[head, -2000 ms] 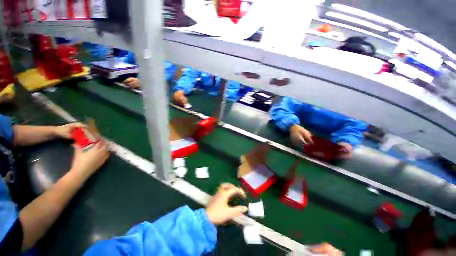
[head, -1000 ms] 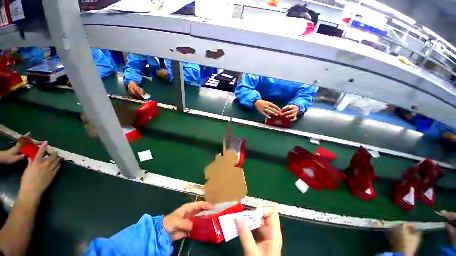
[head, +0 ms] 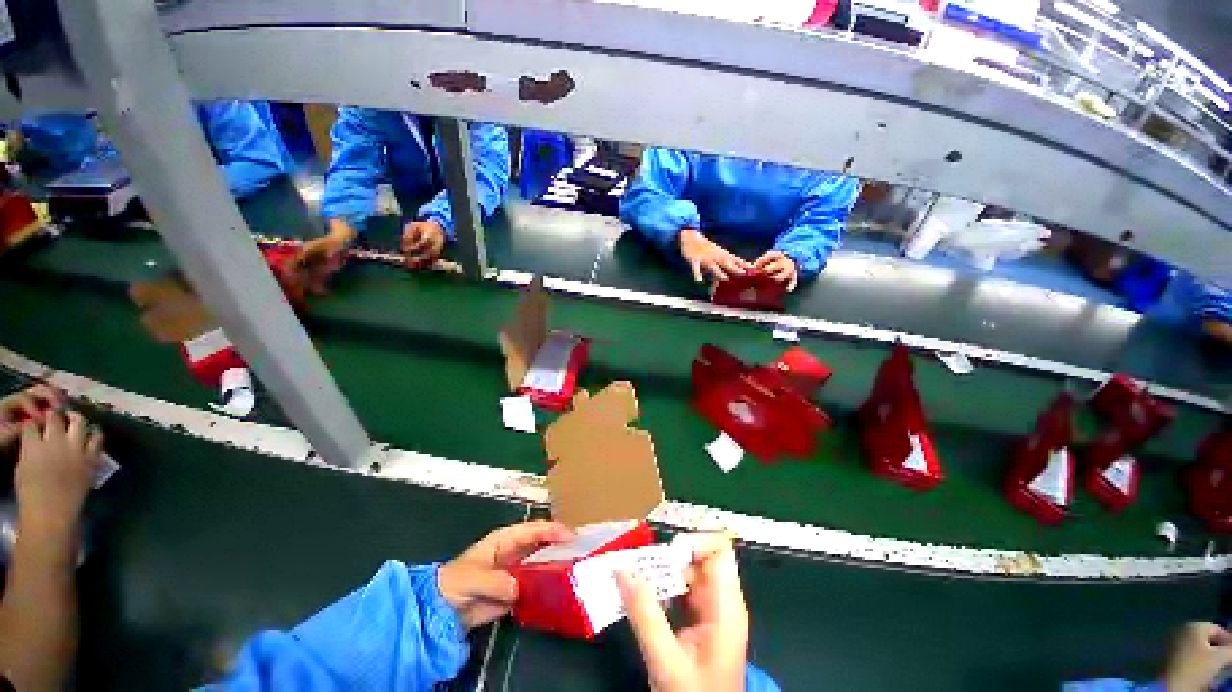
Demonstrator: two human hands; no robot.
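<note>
An open red carton is held over the near worktop, low in the middle of the view. Its brown card lid with notched edges stands up at the back, and white contents show at the top opening. My left hand grips the carton's left side. My right hand holds a white insert between thumb and fingers against the carton's front right side. Whether the insert is stuck to the carton cannot be told.
Open red cartons and white slips lie on the green belt. A pale rail borders the near worktop. A slanted post and overhead shelf stand ahead. Blue-sleeved workers sit opposite; other people's hands show at both sides.
The belt's red cartons and slips have shifted left in view. My hands keep hold of the carton and the insert in nearly the same place. A worker opposite has reached to a red carton.
</note>
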